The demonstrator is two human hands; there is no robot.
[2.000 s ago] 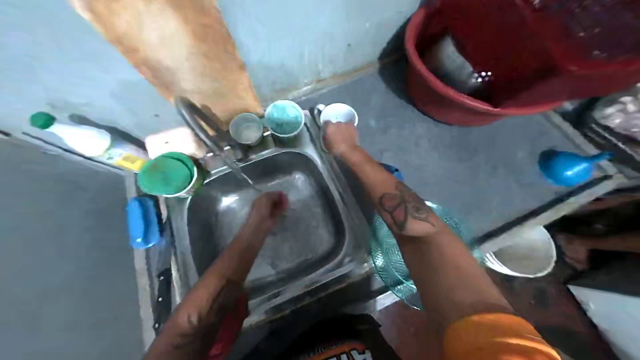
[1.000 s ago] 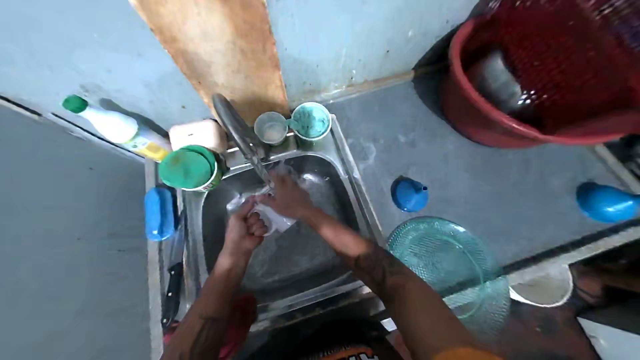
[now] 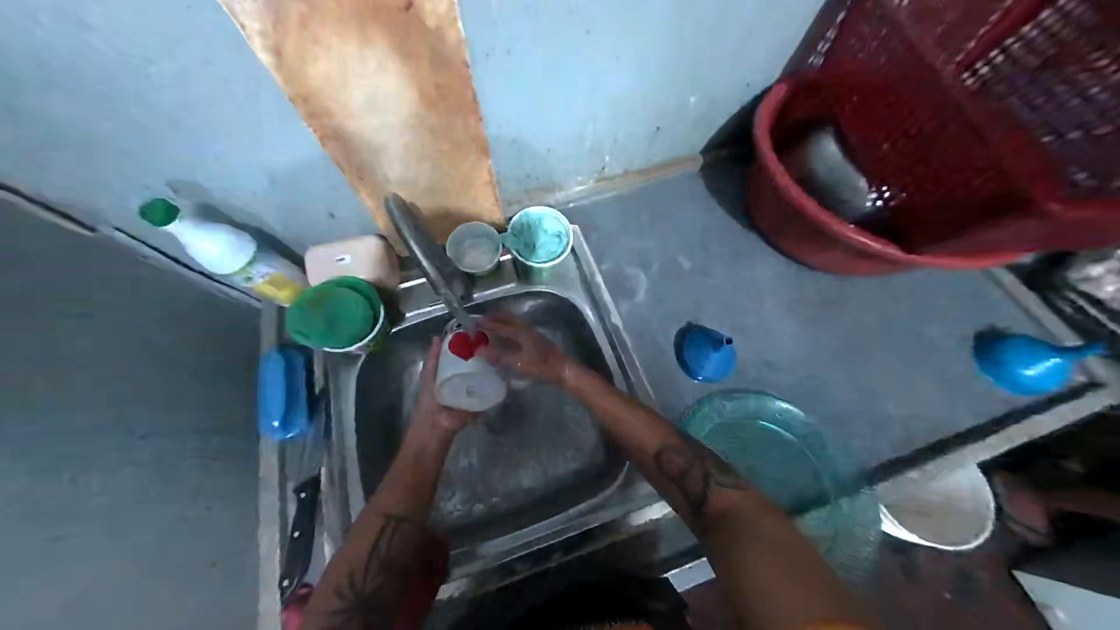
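Over the stainless steel sink [image 3: 525, 464], my left hand [image 3: 437, 394] holds a white mug [image 3: 470, 383] with a red heart on its side. The mug is tilted, its base toward me and its upper end under the curved faucet [image 3: 426, 254]. My right hand [image 3: 525, 348] is at the mug's right side, fingers by the heart; whether it grips the mug is unclear. Behind the sink stand a small clear cup [image 3: 475, 248] and a cup with turquoise contents [image 3: 538, 236].
Left of the sink are a green-lidded tub [image 3: 332, 315], a white bottle [image 3: 214, 245], a blue brush [image 3: 284, 392] and a black-handled knife [image 3: 300, 534]. To the right are a blue funnel-like object [image 3: 705, 353], a green glass plate [image 3: 761, 437] and a red basin [image 3: 840, 236].
My right hand has moved from a white cup right of the sink to under the faucet. Both hands now meet around the mug there. The view has shifted.
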